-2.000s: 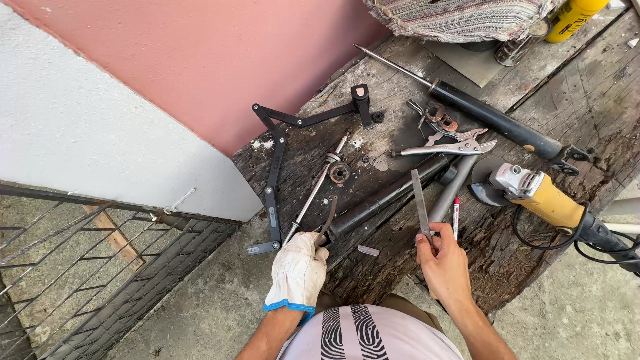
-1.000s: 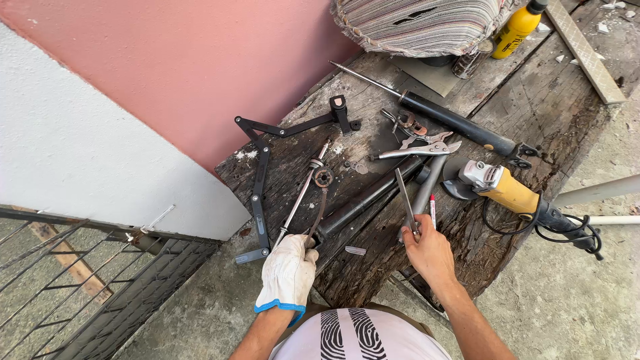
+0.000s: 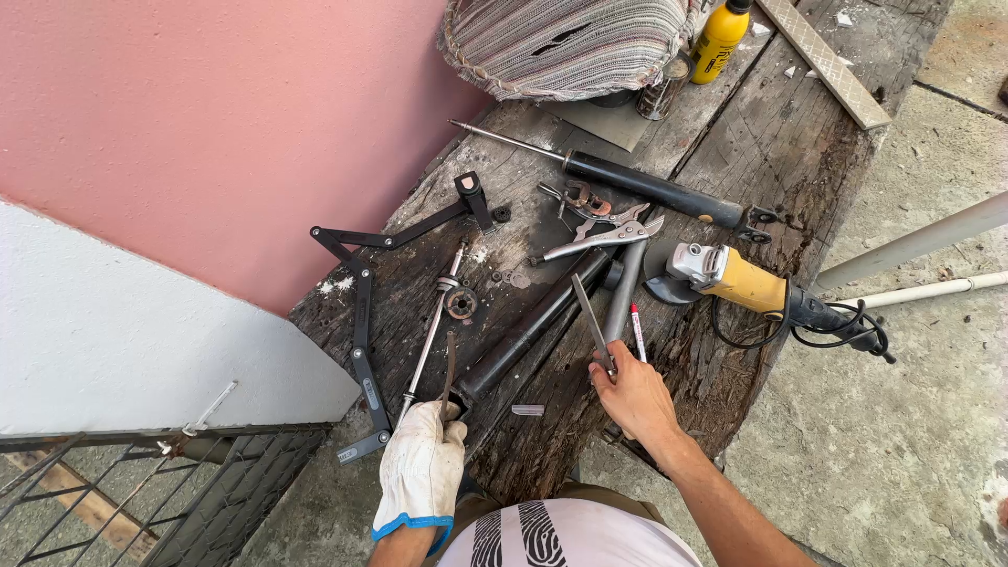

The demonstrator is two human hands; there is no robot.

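My left hand (image 3: 421, 465), in a white work glove with a blue cuff, is closed on a thin curved metal strip (image 3: 450, 362) that rises from its fingers. Beside it lie the end of a black metal tube (image 3: 524, 331) and a thin shiny rod (image 3: 429, 339) with washers. In my bare right hand (image 3: 634, 390) is a flat metal file or bar (image 3: 591, 315), pointing up and left over the bench. A red-and-white marker (image 3: 637, 331) and a grey tube (image 3: 628, 287) lie close to that hand. Locking pliers (image 3: 602, 239) rest near the tubes' far ends.
On the weathered wooden bench (image 3: 811, 142) are a yellow angle grinder (image 3: 748, 283), a black shock absorber (image 3: 654, 185), a folding lock (image 3: 362, 303), a yellow bottle (image 3: 720, 43), a rusty can (image 3: 665, 87) and a rolled striped textile (image 3: 559, 47). A metal grille (image 3: 94, 488) stands lower left.
The view has shifted, showing more of the bench's far end. The flat metal piece in my right hand now tilts further left than two seconds ago. My left hand keeps its hold on the strip.
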